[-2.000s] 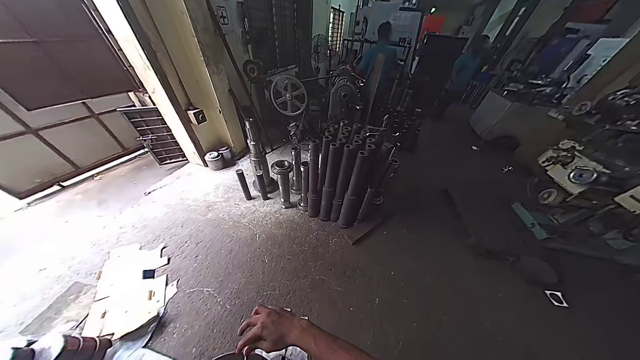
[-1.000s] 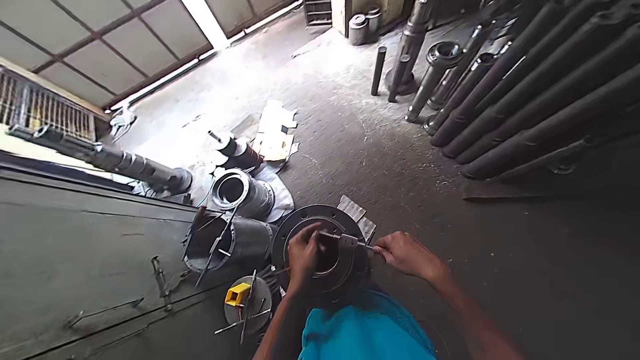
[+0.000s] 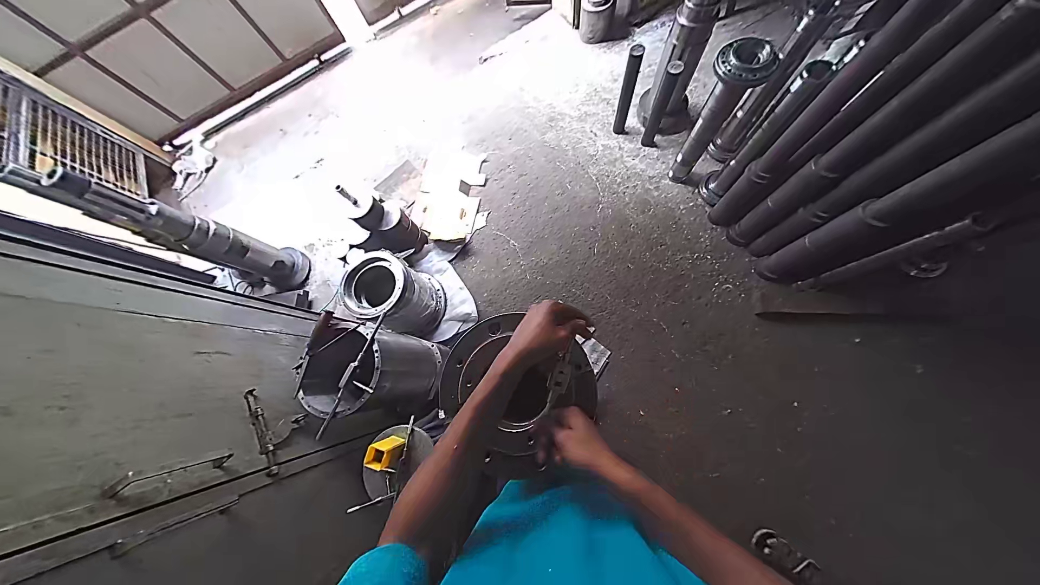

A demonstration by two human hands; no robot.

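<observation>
A round dark metal flange (image 3: 467,357) with bolt holes and a central bore lies just in front of my body. Across its right part runs a slim metal tool (image 3: 559,379), possibly a tap wrench; its exact kind is unclear. My left hand (image 3: 551,329) closes around the tool's far end, above the flange's far rim. At the near end, my right hand (image 3: 569,439) is blurred, its fingers curled by the tool; whether it grips is hard to tell. To the left, an open metal cylinder (image 3: 406,370) lies on its side with a thin rod tool (image 3: 349,378) across its mouth.
A flanged metal sleeve (image 3: 414,301) and a dark stepped part (image 3: 398,231) stand beyond the cylinder. A yellow block (image 3: 383,453) rests on a round plate (image 3: 375,483). Long dark pipes (image 3: 886,195) stand at right. At left are a metal door (image 3: 146,366) and a long shaft (image 3: 219,244).
The view has swung down and left from the room. Since one second ago, the tool has turned from lying sideways to pointing away from me; my left hand is now at its far side, my right nearer my body.
</observation>
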